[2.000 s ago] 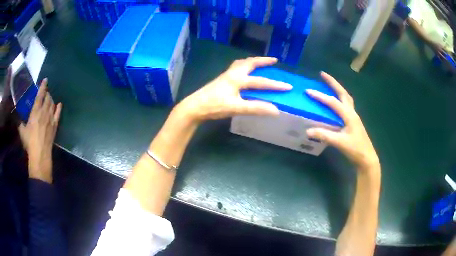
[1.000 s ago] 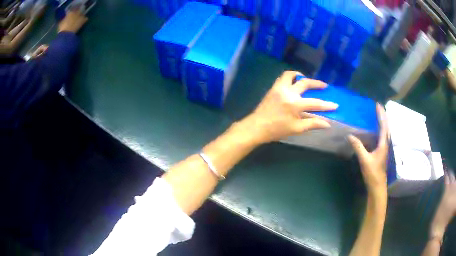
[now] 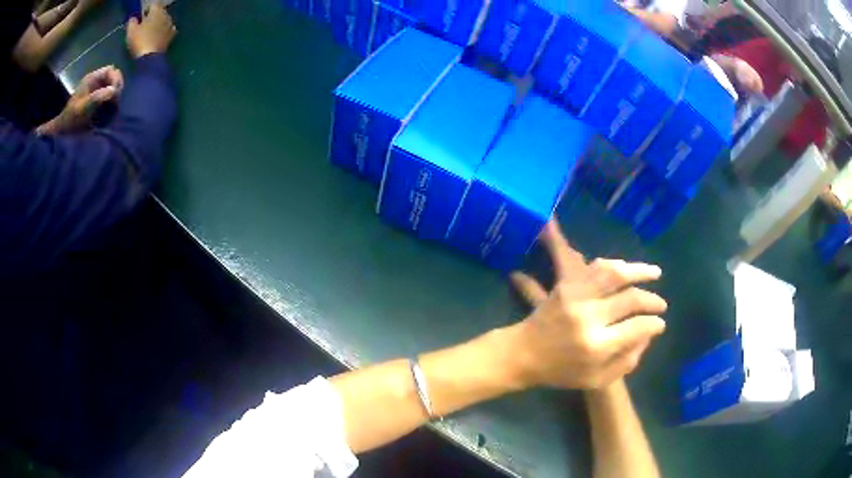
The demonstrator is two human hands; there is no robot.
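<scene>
Three closed blue cartons point(image 3: 481, 182) stand side by side on the green table, left of centre. My left hand point(image 3: 598, 322) is in front of them to the right, fingers spread and pointing right, holding nothing. My right hand point(image 3: 560, 257) is mostly hidden behind my left hand. Its visible fingers are apart, and one fingertip is at the lower right corner of the nearest carton. An open carton point(image 3: 715, 381) with white flaps up stands at the right, with a rounded white thing inside.
Closed blue cartons point(image 3: 607, 79) stand in a stacked row behind. A pale upright divider point(image 3: 785, 205) is at the back right. A neighbour's dark sleeves point(image 3: 140, 121) and hands are at the upper left. Other people's hands show at the upper right. The table's curved edge point(image 3: 271, 299) runs along the front.
The carton between my hands has moved left against the two standing cartons, making three. My left hand has come off its top and crosses my right. The view has shifted.
</scene>
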